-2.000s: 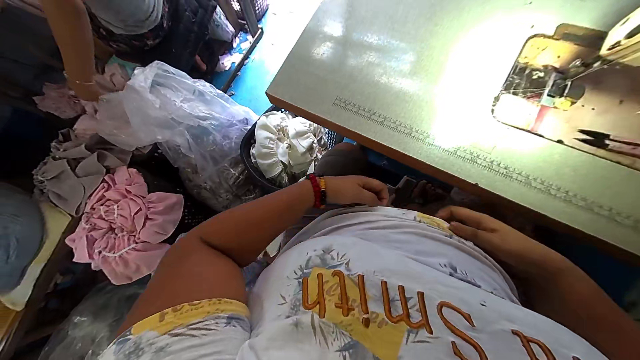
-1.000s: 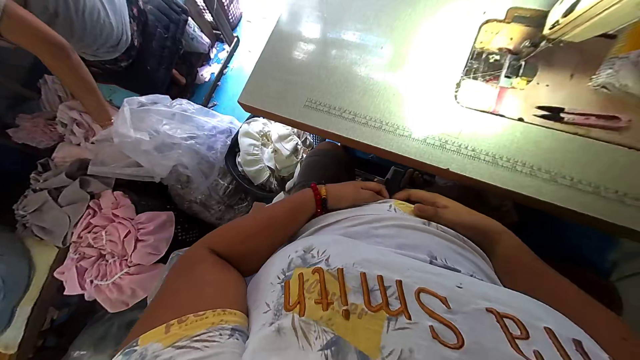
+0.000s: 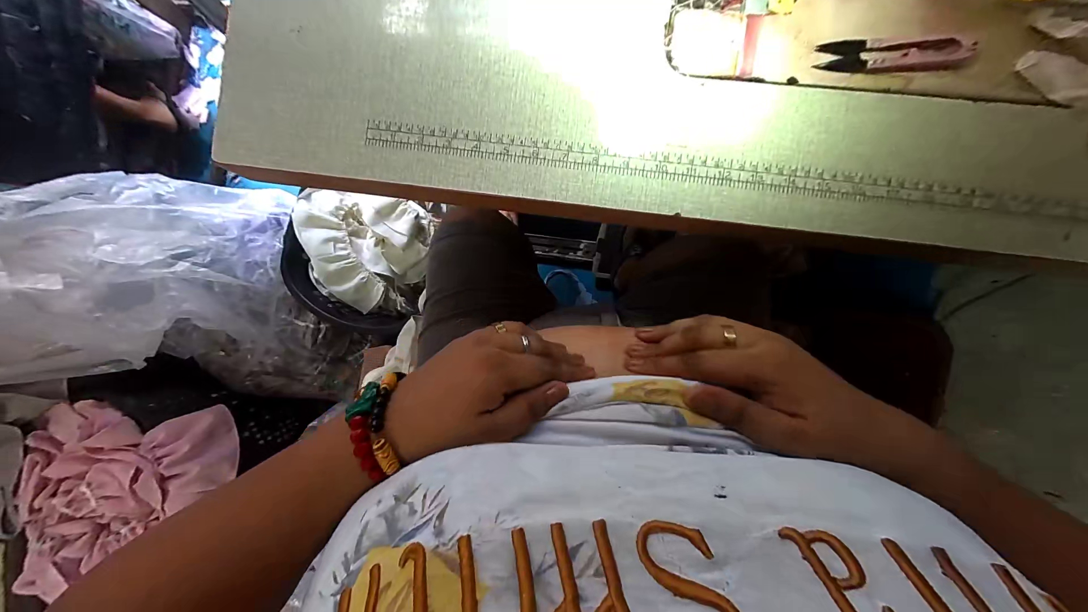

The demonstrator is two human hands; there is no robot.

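My left hand (image 3: 489, 378), with rings and a beaded bracelet at its wrist, lies on my belly at the hem of a printed white shirt (image 3: 629, 476). Opposite it, my right hand (image 3: 739, 374) rests flat on the belly, its thumb against the shirt's rolled hem. The fingertips of the two hands are apart, and neither hand holds an object. Beyond them is a sewing machine table (image 3: 510, 102) with a ruler scale (image 3: 595, 160) along its front edge. Pink-handled thread snips (image 3: 901, 54) lie on the table at the upper right.
Left of my knee, a black basket (image 3: 319, 306) holds ruffled white fabric (image 3: 365, 242). Beside it is a clear plastic bag (image 3: 144, 263), with gathered pink fabric (image 3: 110, 484) below. Part of another person's arm (image 3: 136, 109) shows at the upper left. The table edge spans above my thighs.
My hands have moved apart, and bare belly shows between them; a second ago they were close together. The view has turned and tilted. The other person's arm is no longer at the plastic bag.
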